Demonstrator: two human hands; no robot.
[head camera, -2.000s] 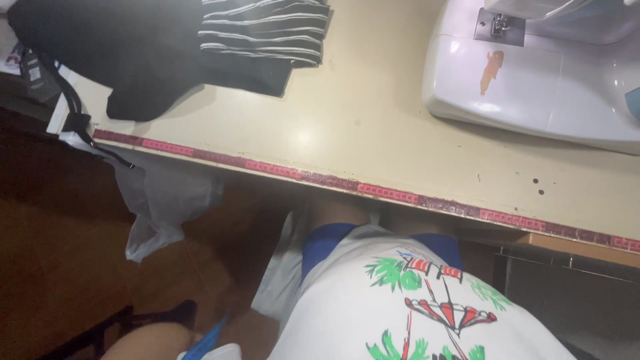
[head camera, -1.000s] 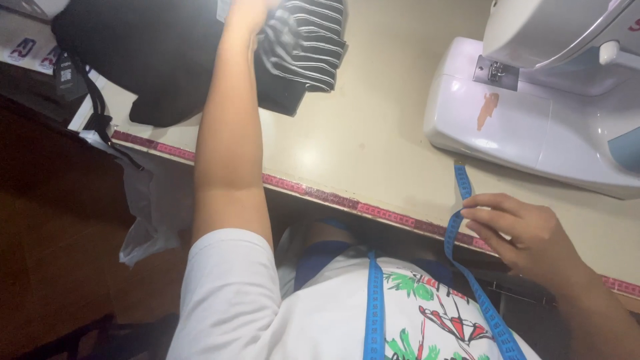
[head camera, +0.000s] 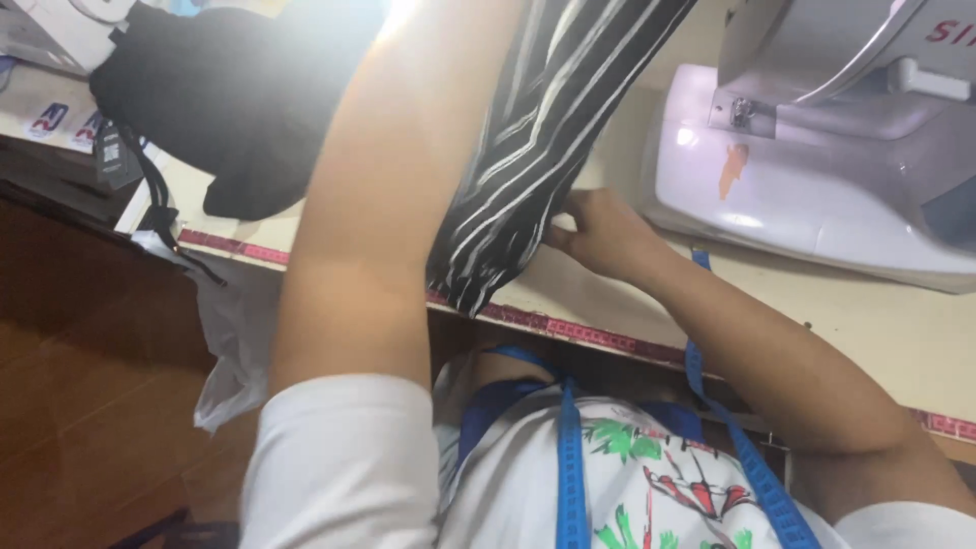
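Note:
A black-and-white striped cloth (head camera: 549, 137) hangs lifted at a slant, its lower end by the table edge. My left arm reaches up past its left side; the left hand is beyond the top of the picture. At the cloth's right side is my right hand (head camera: 595, 232), its fingertips against or just behind the fabric; whether they pinch it I cannot tell. A blue tape measure (head camera: 570, 465) hangs down both sides of my chest, one end lying on the table near the sewing machine (head camera: 801, 183). Black fabric (head camera: 236, 99) lies at the left.
A red measuring tape (head camera: 595, 334) runs along the front edge of the cream table (head camera: 846, 328). A translucent plastic bag (head camera: 236, 335) hangs below the table's left corner, beside a black cord (head camera: 156, 191). A dark tag (head camera: 116, 158) hangs from the black fabric.
The striped cloth, flat on the table earlier, is now raised and stretched toward me. My right hand has let go of the blue tape measure and moved left to the cloth.

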